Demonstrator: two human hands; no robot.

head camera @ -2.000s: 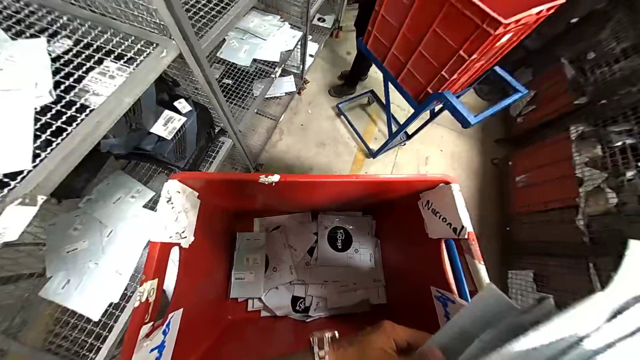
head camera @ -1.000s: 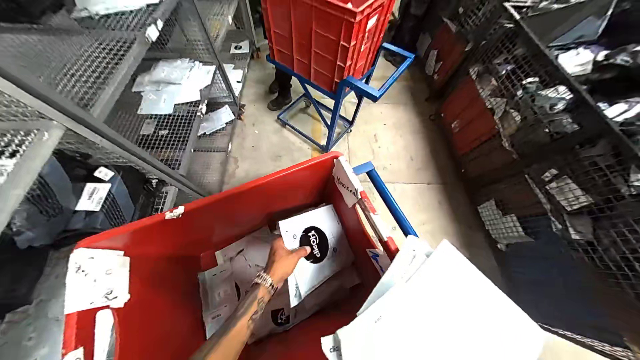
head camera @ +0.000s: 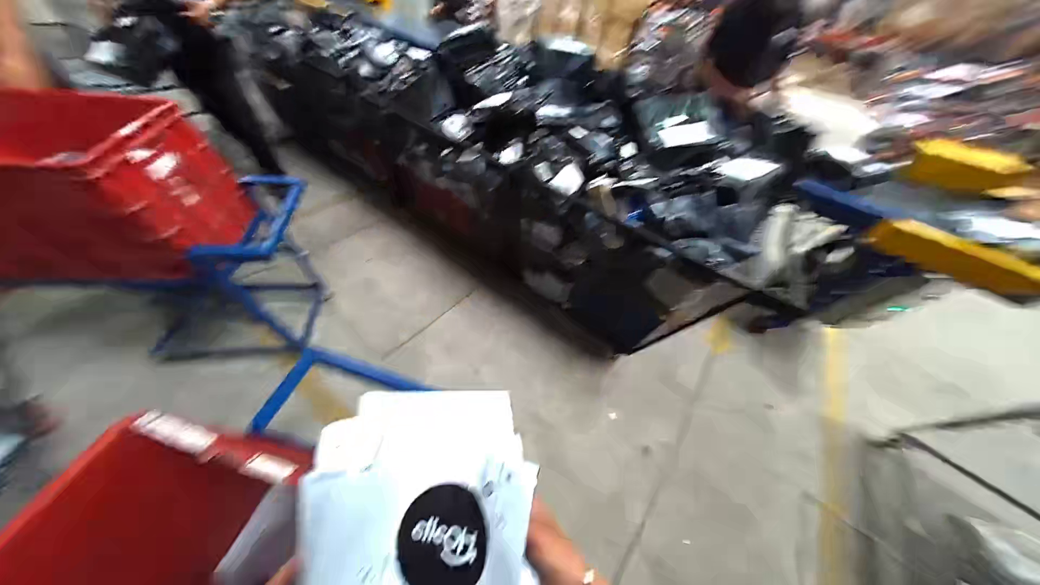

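A stack of white mailing packets (head camera: 366,496) stands at the bottom centre, the top one bearing a round black printed mark. My right hand (head camera: 556,544) grips the stack along its right side, and something small and shiny shows at the bottom edge of that hand. Only a bit of my left hand (head camera: 284,572) is visible, at the stack's lower left edge; its fingers are mostly hidden. Close to the left of the stack is a red plastic bin (head camera: 122,504) with paper labels on its rim. The view is blurred.
Another red bin (head camera: 106,195) rests on a blue metal cart frame (head camera: 244,252) at left. Dark mesh containers heaped with bagged parcels (head camera: 569,171) run diagonally across the back. People stand beyond and at upper left. Yellow-and-blue equipment (head camera: 951,252) is at right, a wire container lower right.
The view has swung far to the right, from the shelving aisle to the heaped containers. My left hand, earlier on a packet inside the red bin, is now at the stack of packets.
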